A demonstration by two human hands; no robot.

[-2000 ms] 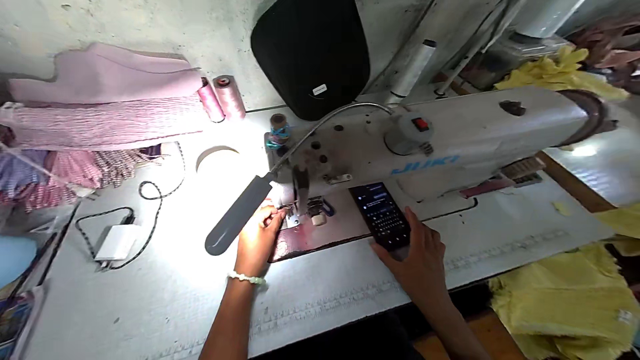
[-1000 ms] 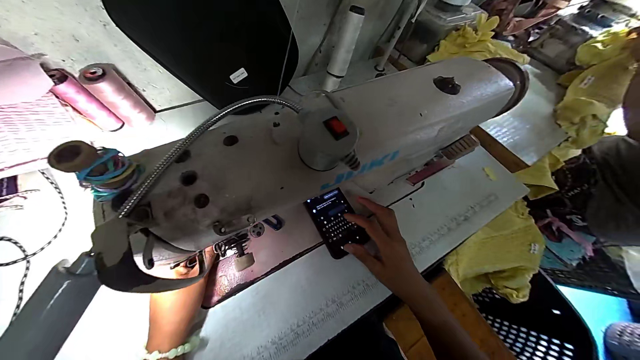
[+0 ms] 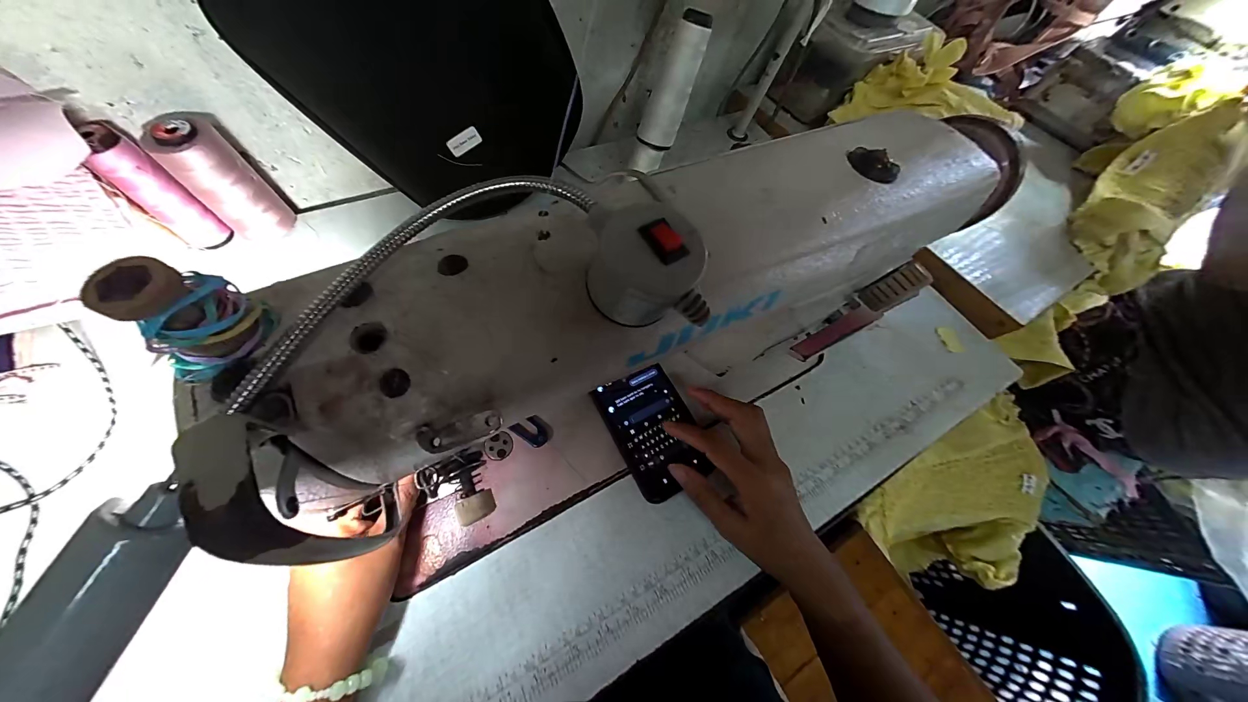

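Observation:
A smartphone (image 3: 651, 434) with a lit screen and keyboard lies face up on the sewing machine's bed, beneath the arm of the white Juki sewing machine (image 3: 780, 210). My right hand (image 3: 746, 468) is over the phone's right side, fingers spread, fingertips on or just above the screen. My left hand (image 3: 375, 512) reaches behind the machine head near the needle area, mostly hidden by the head and the lamp, so its grip cannot be seen. A beaded bracelet (image 3: 336, 687) circles my left wrist. Close to that hand is the thread tension assembly (image 3: 458, 478).
Pink thread cones (image 3: 219, 175) stand at the upper left. A lamp with a flexible metal neck (image 3: 390, 239) crosses the machine head. Yellow fabric (image 3: 960, 487) hangs at the right above a black plastic basket (image 3: 1043, 614). Part of a person (image 3: 1185, 370) shows at the right edge.
The view has moved closer to the machine and turned rightward. My right hand has shifted from holding the phone's edge to hovering with spread fingers over its screen.

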